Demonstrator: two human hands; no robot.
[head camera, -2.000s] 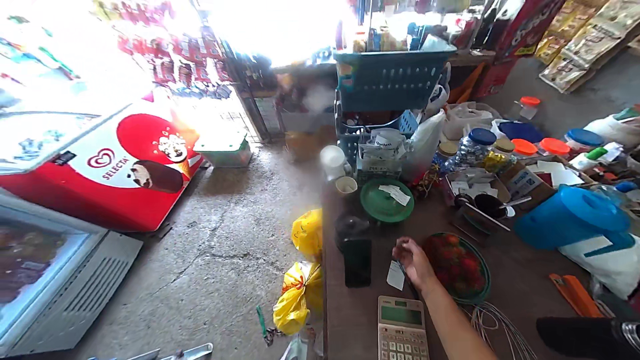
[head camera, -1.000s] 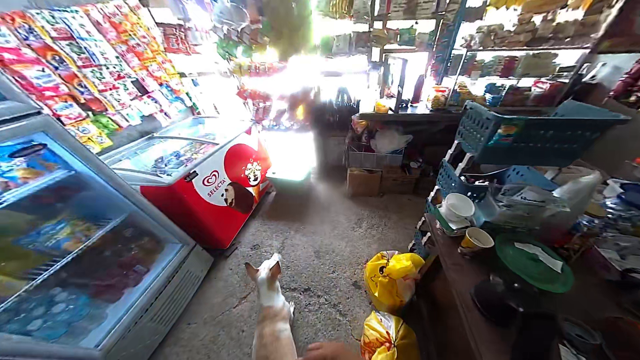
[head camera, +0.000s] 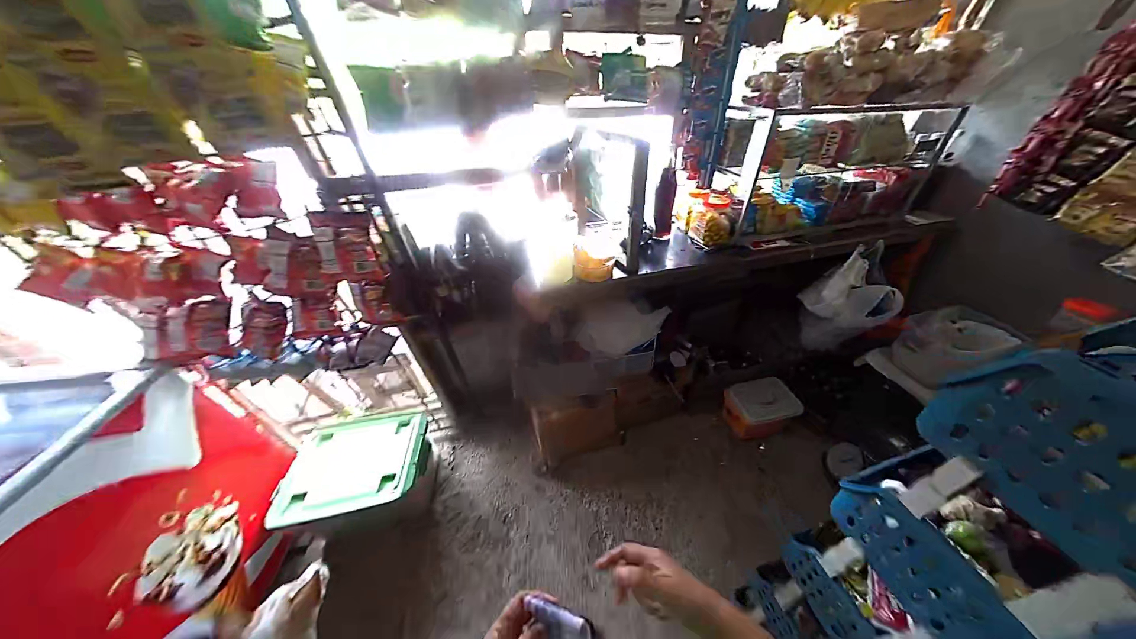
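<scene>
At the bottom centre, my left hand (head camera: 513, 619) is closed on a small purplish object (head camera: 557, 617), perhaps a folded banknote or a phone; the blur hides which. My right hand (head camera: 652, 581) reaches in from the lower right, up and to the right of it, with bent fingers and nothing visible in them. Both hands are above the concrete floor (head camera: 497, 515). Left of them, part of a white and tan dog (head camera: 293, 603) shows beside the red ice cream freezer (head camera: 98, 541).
A lidded tub (head camera: 355, 466) stands beside the freezer. Cardboard boxes (head camera: 577, 430) and an orange tub with a pale lid (head camera: 763, 408) sit under the counter (head camera: 674, 257). Stacked blue plastic baskets (head camera: 923, 541) border the right side. Snack packets (head camera: 204, 328) hang at left.
The view has swung far from the dark table towards the counter. My right hand, over the table two seconds ago, is now above the floor. My left hand with the purplish object has come into view.
</scene>
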